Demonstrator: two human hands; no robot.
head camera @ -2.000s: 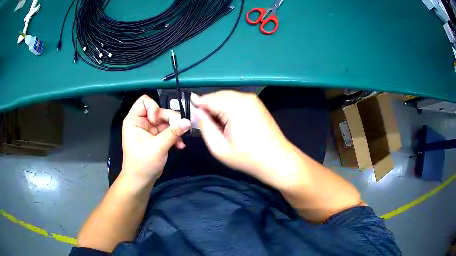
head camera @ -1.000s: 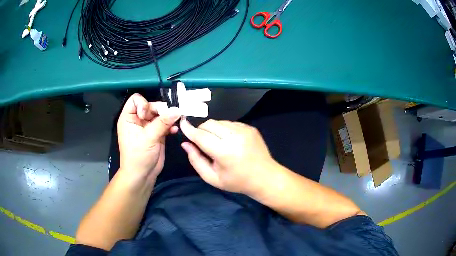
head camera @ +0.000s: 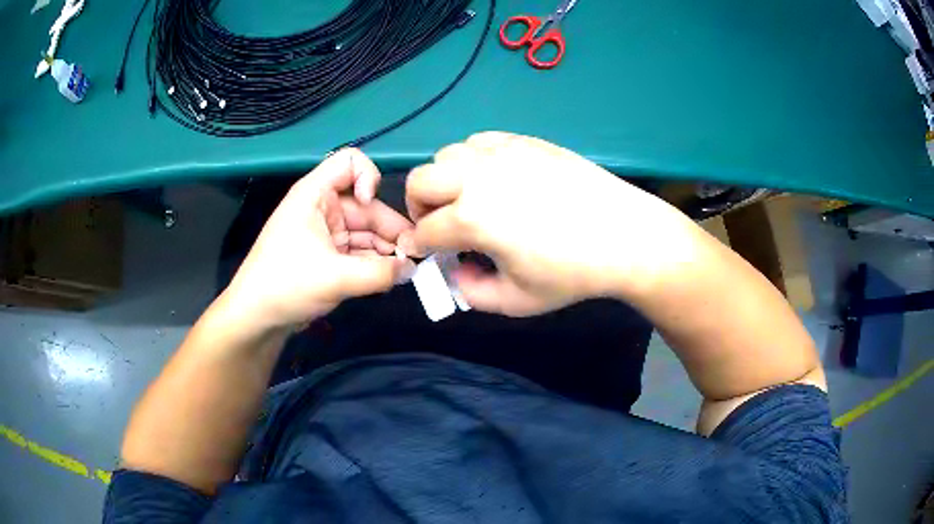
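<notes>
My right hand (head camera: 512, 225) is back up, over the white card holder (head camera: 434, 289), and grips it with fingers and thumb. Two white tabs stick out below the fingers. My left hand (head camera: 328, 246) is beside it, its thumb and fingertips at the left end of the card. Both hands are above my lap, just in front of the table edge. The black cable wound on the card is almost wholly hidden by my fingers.
The green table (head camera: 655, 113) bears a large black cable bundle (head camera: 307, 87), red-handled scissors (head camera: 533, 43) and a small white glue bottle (head camera: 71, 81). A brown carton (head camera: 775, 246) stands on the floor at right, partly behind my right forearm. Brown cartons (head camera: 61, 251) lie at left.
My right hand has moved up and over the card holder. The holder has turned, its tabs now pointing down. The cable end that stuck up from it is out of sight.
</notes>
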